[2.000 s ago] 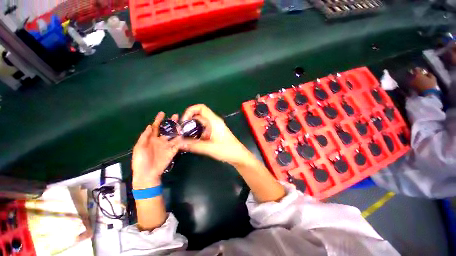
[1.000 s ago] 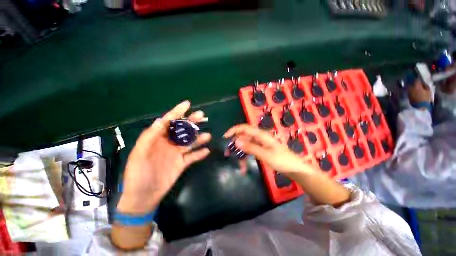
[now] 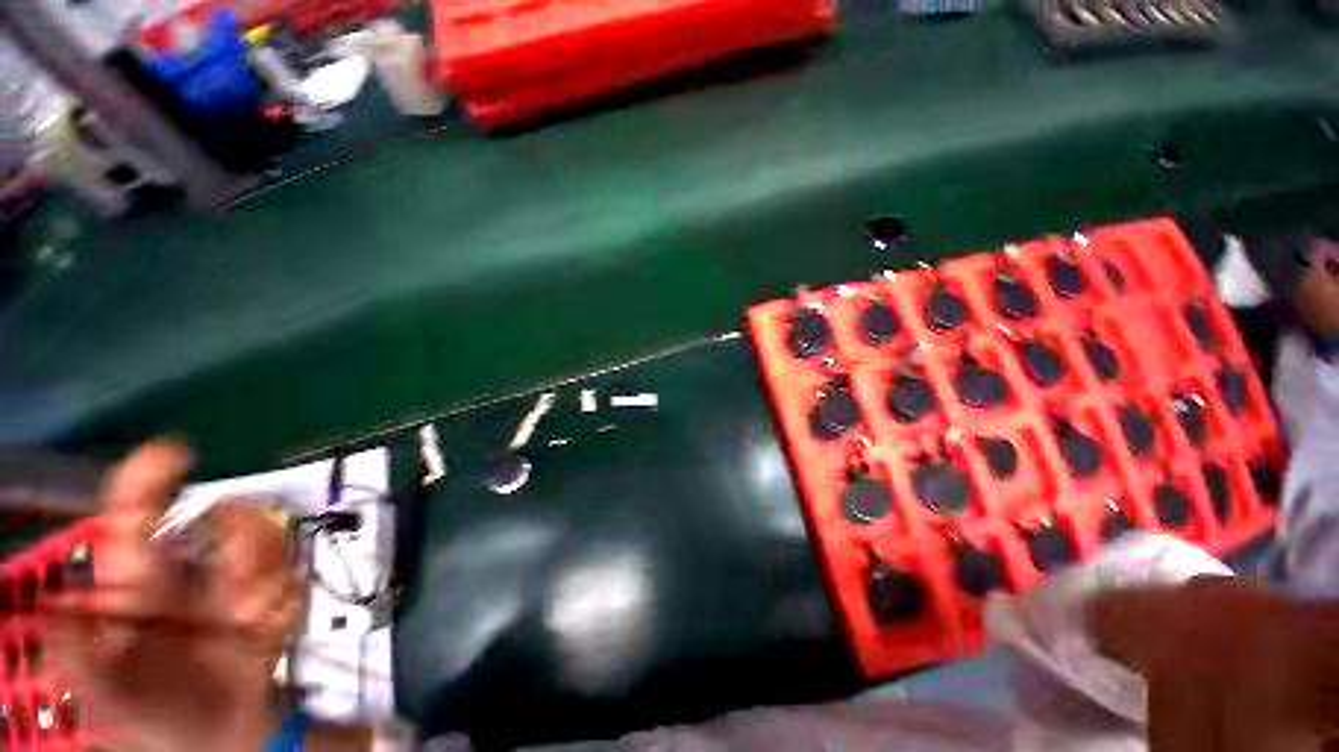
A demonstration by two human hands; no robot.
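A small round disc (image 3: 508, 472) lies on the dark mat, with several white strips (image 3: 634, 400) near it. My left hand (image 3: 184, 610) is blurred at the lower left, over the papers and a red tray; what it holds cannot be made out. My right hand (image 3: 1263, 669) is a brown blur at the lower right, cut off by the edge, with its pale sleeve over the front of the red parts tray. The red parts tray (image 3: 880, 658) holds rows of black round display modules (image 3: 981, 385); some pockets at its far right are bare.
A white box with black cable (image 3: 341, 669) lies beside the left tray (image 3: 33, 566). Red trays (image 3: 632, 56) are stacked across the green belt (image 3: 367, 316). A grey holed tray (image 3: 1131, 21) is at the far right. Another person's hand (image 3: 1314, 294) is at the right edge.
My left hand has moved left, away from the mat centre; my right hand has moved to the lower right. The disc and strips on the mat now show. The view has shifted.
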